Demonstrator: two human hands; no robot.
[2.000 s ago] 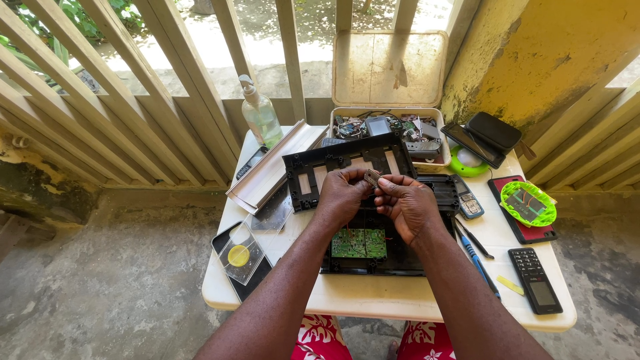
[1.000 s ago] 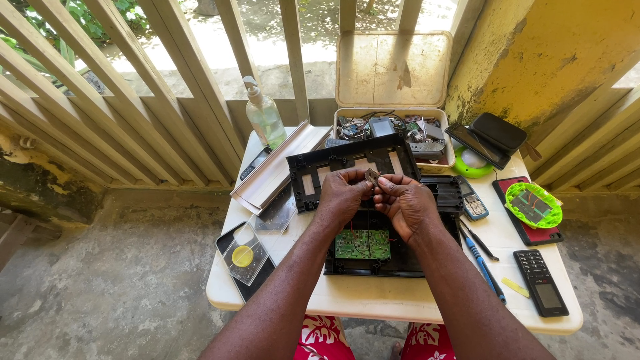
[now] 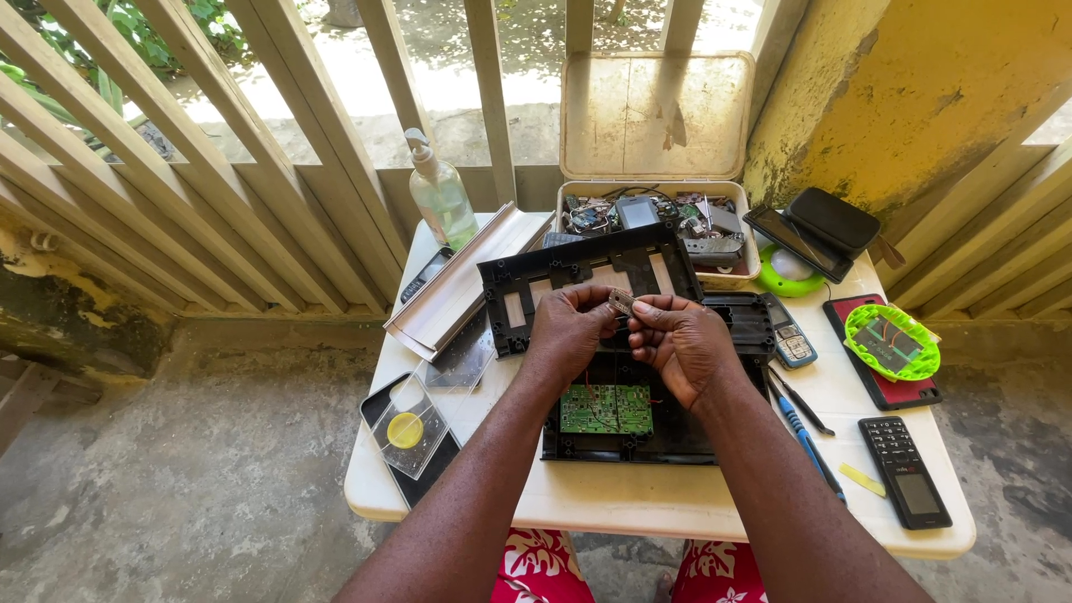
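Between my left hand point(image 3: 574, 327) and my right hand point(image 3: 682, 343), a small brownish flat part point(image 3: 621, 301) is pinched by the fingertips of both. Its exact kind cannot be told. Behind and under my hands a black plastic housing panel point(image 3: 548, 272) with rectangular openings leans tilted. Below them lies an open black plastic casing point(image 3: 670, 448), holding a green circuit board point(image 3: 605, 410) with thin red and dark wires. My wrists and forearms hide part of the casing.
A lidded box of electronic scrap point(image 3: 749, 197) stands at the back, beside a pump bottle point(image 3: 444, 201). At right lie a keypad phone point(image 3: 904, 469), a blue screwdriver point(image 3: 808, 444), black tweezers point(image 3: 800, 402) and a green lamp part point(image 3: 892, 342). A metal-like channel point(image 3: 469, 280) lies left.
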